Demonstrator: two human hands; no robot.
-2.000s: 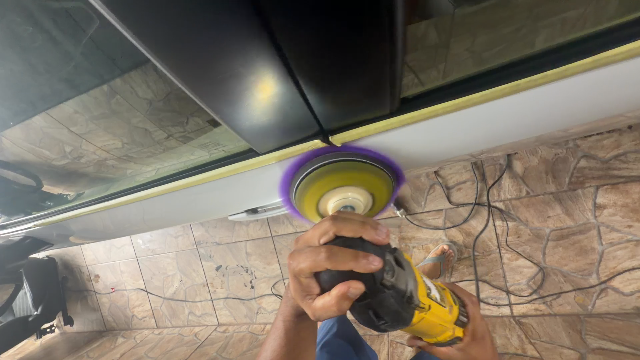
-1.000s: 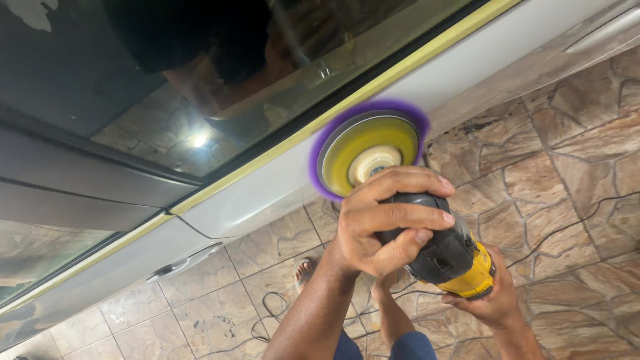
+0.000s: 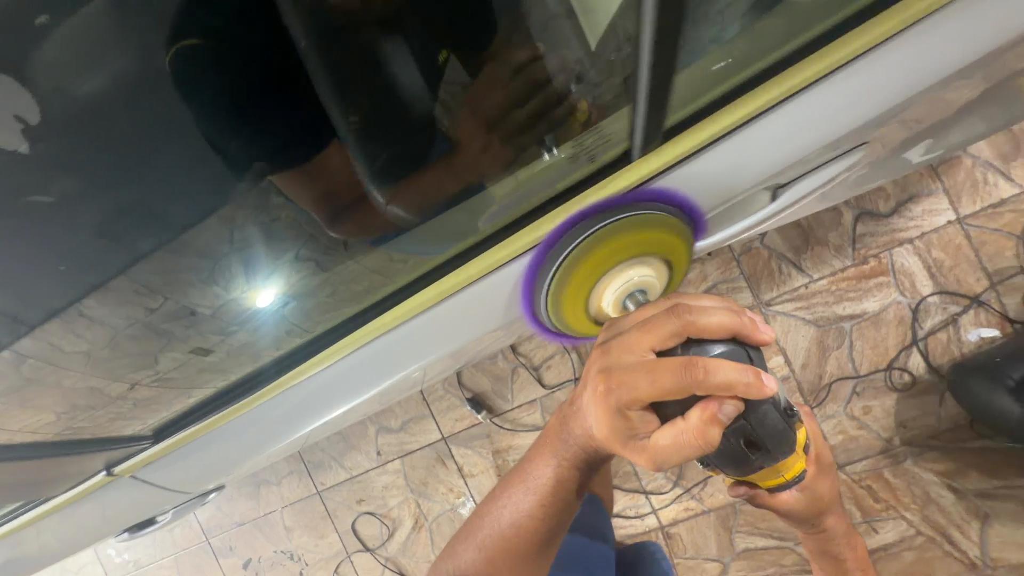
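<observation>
My left hand [image 3: 668, 380] wraps around the black head of a yellow-and-black rotary polisher [image 3: 756, 440]. Lower down, my right hand [image 3: 804, 488] grips the tool's yellow rear body, partly hidden behind it. The polisher's round backing plate [image 3: 620, 276] is yellow, with a blurred purple-edged pad [image 3: 538, 300] against the light-coloured car door [image 3: 400, 356]. The pad's upper edge lies at the yellow masking tape [image 3: 496, 258] that runs along the base of the dark window [image 3: 240, 200].
Door handles [image 3: 816, 180] [image 3: 170, 512] stick out from the car on both sides of the polisher. Dark cables [image 3: 896, 372] lie on the brown stone-patterned tiles [image 3: 840, 304]. A black rounded object [image 3: 988, 388] stands at the right edge.
The view has shifted along the car, and a door handle now shows right of the pad. Both hands have stayed on the polisher, with the pad still at the panel below the tape.
</observation>
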